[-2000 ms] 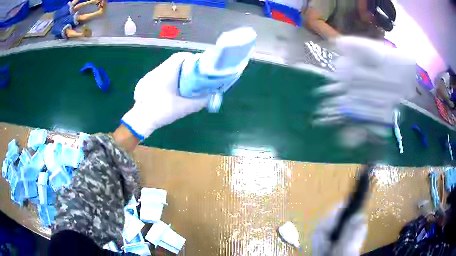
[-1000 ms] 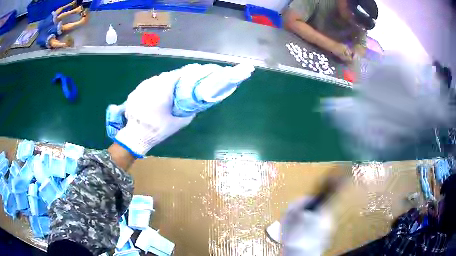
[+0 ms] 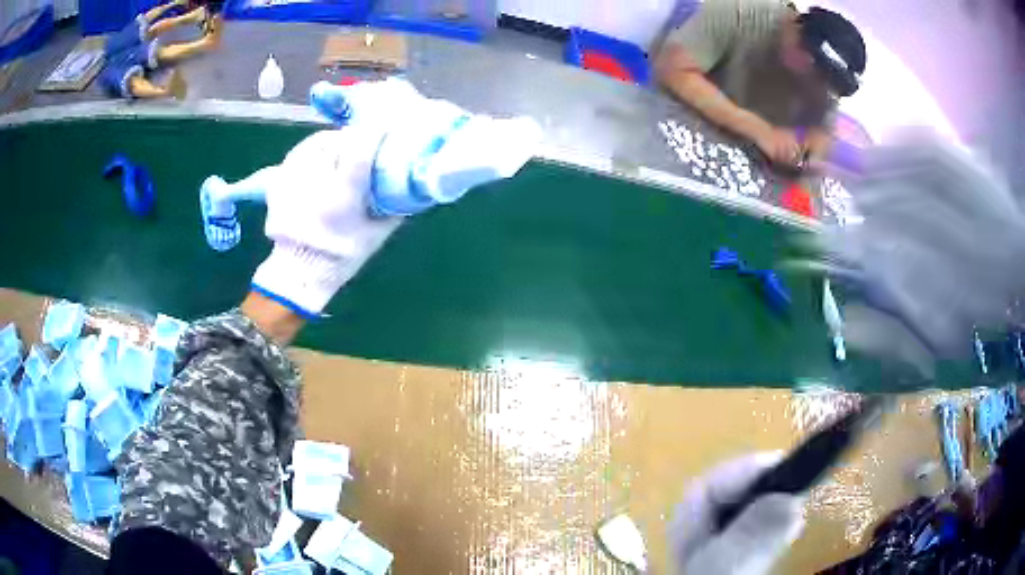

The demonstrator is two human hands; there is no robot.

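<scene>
My left hand (image 3: 332, 208), in a white knit glove with a blue cuff edge, holds a light-blue figure lower body (image 3: 399, 174) above the green belt. Its flip-flop feet stick out to the left and top. A pale-blue waist insert (image 3: 478, 157) sits at its waist end, pointing right. My right hand (image 3: 742, 517), gloved and blurred, grips the black handle of a hammer (image 3: 804, 449) at lower right. The hammer's head, wrapped in a loose white glove (image 3: 922, 247), is raised at the right and blurred.
Loose waist inserts (image 3: 112, 421) lie at left around my sleeve. A small white bottle (image 3: 620, 541) lies near the front edge. Dark-blue parts (image 3: 133, 185) ride on the green belt (image 3: 540, 281). A person (image 3: 753, 79) works opposite by scattered white parts (image 3: 708, 157). Light-blue parts stand at right.
The held lower body has turned, so its feet now show at left and top. The hammer has swung and stays raised at the right. Another dark-blue part shows on the belt.
</scene>
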